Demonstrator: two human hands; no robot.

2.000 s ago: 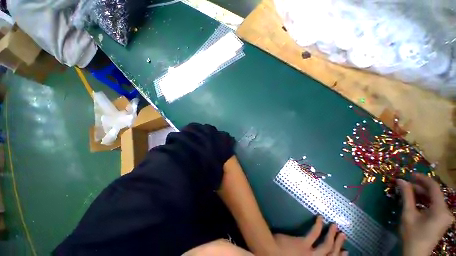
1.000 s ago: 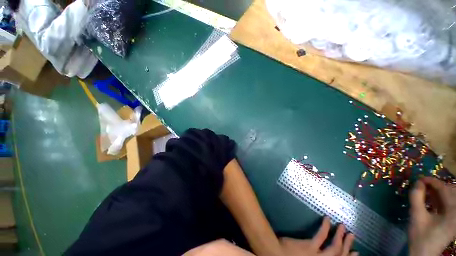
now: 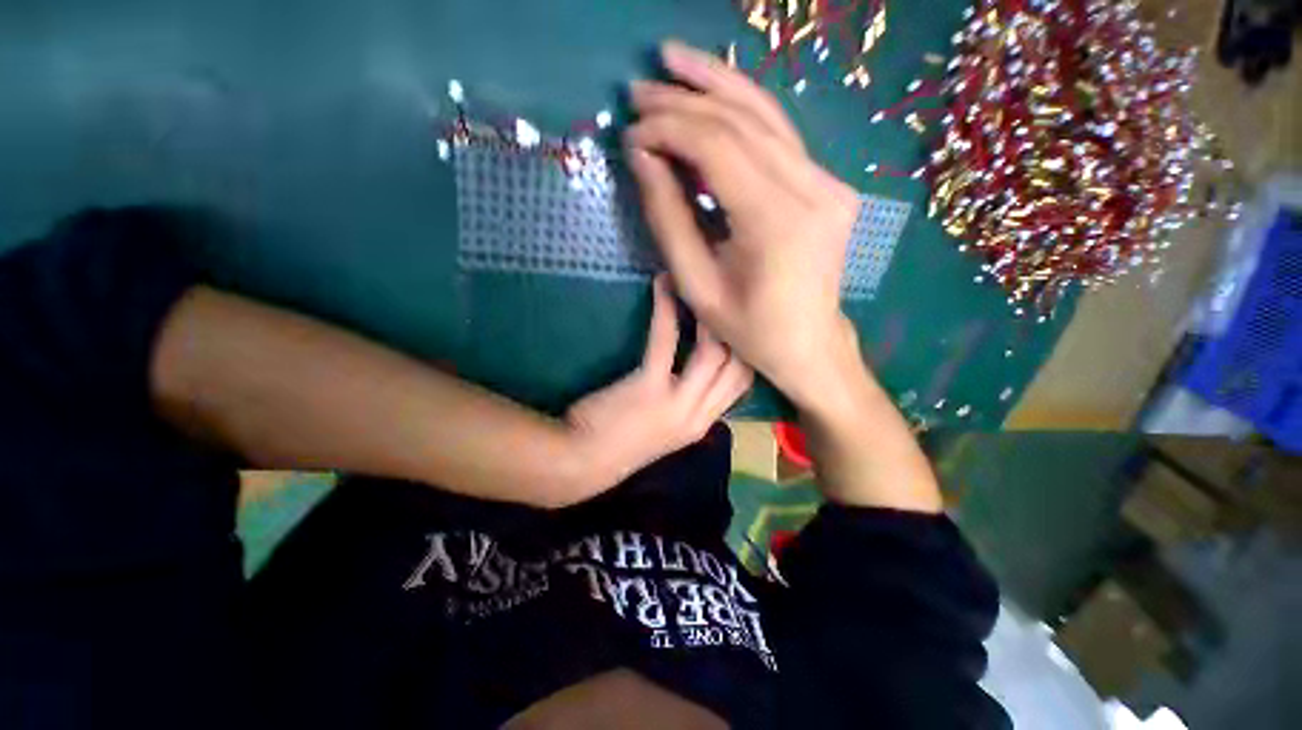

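A perforated plate (image 3: 546, 214) lies crosswise on the green bench in front of me. Wired components (image 3: 531, 140) with red leads and white ends sit along the far edge of its left part. My right hand (image 3: 757, 228) is over the plate and hides its middle. Its thumb and fingers are pinched near the right end of that row, and a small white end shows between them; the gold head is hidden. My left hand (image 3: 664, 399) is at the plate's near edge with fingers apart, one fingertip touching or almost touching it.
A big tangled pile of loose components (image 3: 1071, 143) lies to the right of the plate, with a smaller group (image 3: 821, 32) at the top. Brown board (image 3: 1064, 378) edges the bench on the right. A blue crate (image 3: 1264, 321) and cardboard boxes (image 3: 1199, 492) are beyond it.
The view has swung round, so the plate now lies nearly level across it. My right hand has moved from the component pile to over the plate. My left hand stays by the near edge.
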